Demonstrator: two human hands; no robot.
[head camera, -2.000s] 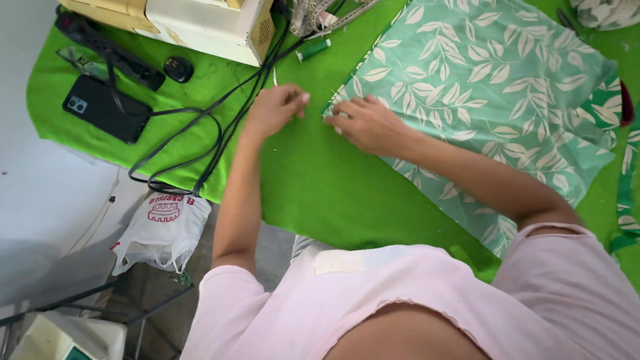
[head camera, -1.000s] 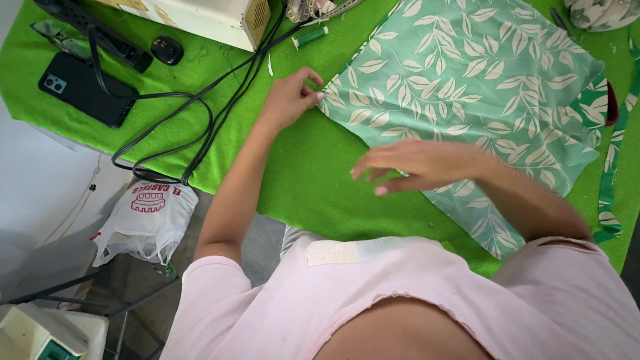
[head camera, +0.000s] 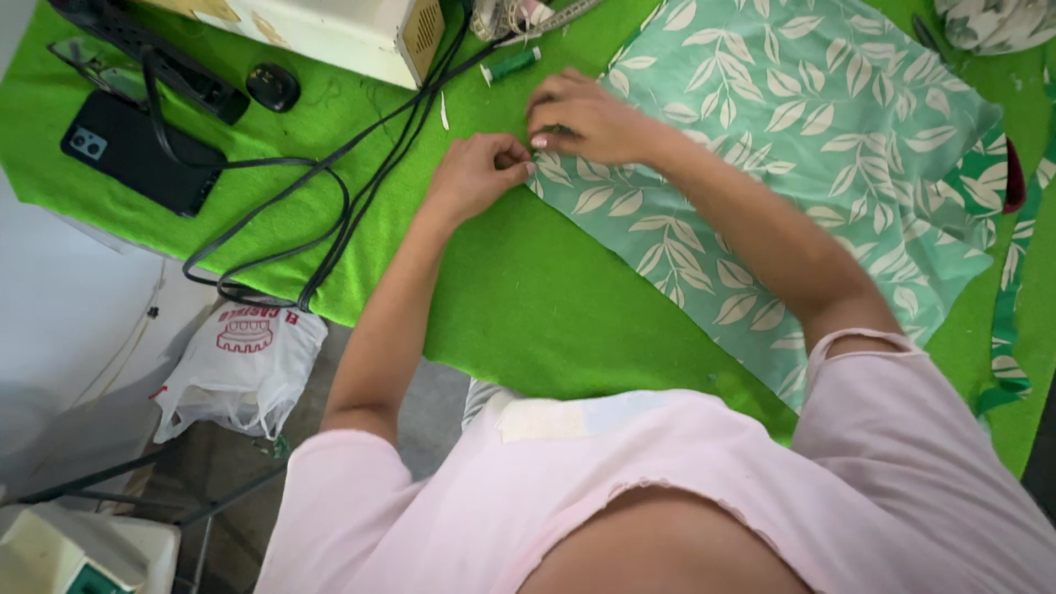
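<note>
A green fabric with a white leaf print (head camera: 792, 140) lies spread on the bright green cloth table cover (head camera: 528, 305). At its left corner, my left hand (head camera: 478, 177) pinches the fabric edge between thumb and index finger. Just above and to the right, my right hand (head camera: 577, 120) rests over the same edge with bent fingers; whether it grips the fabric cannot be told. A spool of green thread (head camera: 510, 66) lies above my hands, close to a measuring tape (head camera: 557, 23).
Black cables (head camera: 338, 206) loop left of my hands. Further left are a smartphone (head camera: 140, 153), eyeglasses (head camera: 95, 70), a power strip (head camera: 177, 70) and a small black case (head camera: 272, 87). A cream machine (head camera: 355, 33) stands at the top. A plastic bag (head camera: 243, 363) hangs below the edge.
My right hand, apart from the fabric corner and lower right a second ago, has moved up and left to the edge beside my left hand. The left hand stays at the corner.
</note>
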